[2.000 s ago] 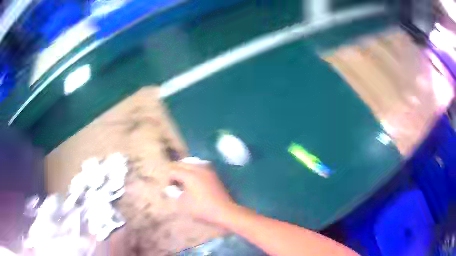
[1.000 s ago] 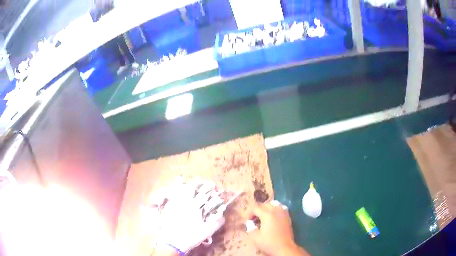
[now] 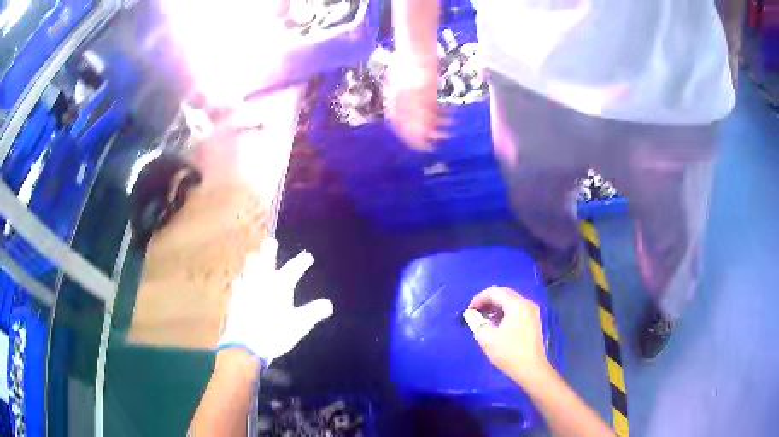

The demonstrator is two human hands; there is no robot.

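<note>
My left hand [image 3: 269, 311] wears a white glove with a blue edge at the wrist. It is open with fingers spread, empty, beside the edge of the cardboard mat [image 3: 184, 282]. My right hand [image 3: 511, 335] is bare with a small white cover at a fingertip. Its fingers are curled in over the blue stool [image 3: 436, 341]; whether anything small is inside is hidden. A black object [image 3: 162, 192], too blurred to name, lies at the cardboard's far part.
A person [image 3: 606, 94] in a white top and grey trousers stands ahead, one arm hanging down. A blue crate [image 3: 410, 179] has white parts heaped above it. More parts [image 3: 312, 420] show at the bottom. Green bench [image 3: 154, 384] is at left; yellow-black floor tape [image 3: 606, 333] is at right.
The view has swung from the bench to the stool and floor. The glue bottle and green-yellow packet are out of view. My gloved hand is off the white parts and spread open.
</note>
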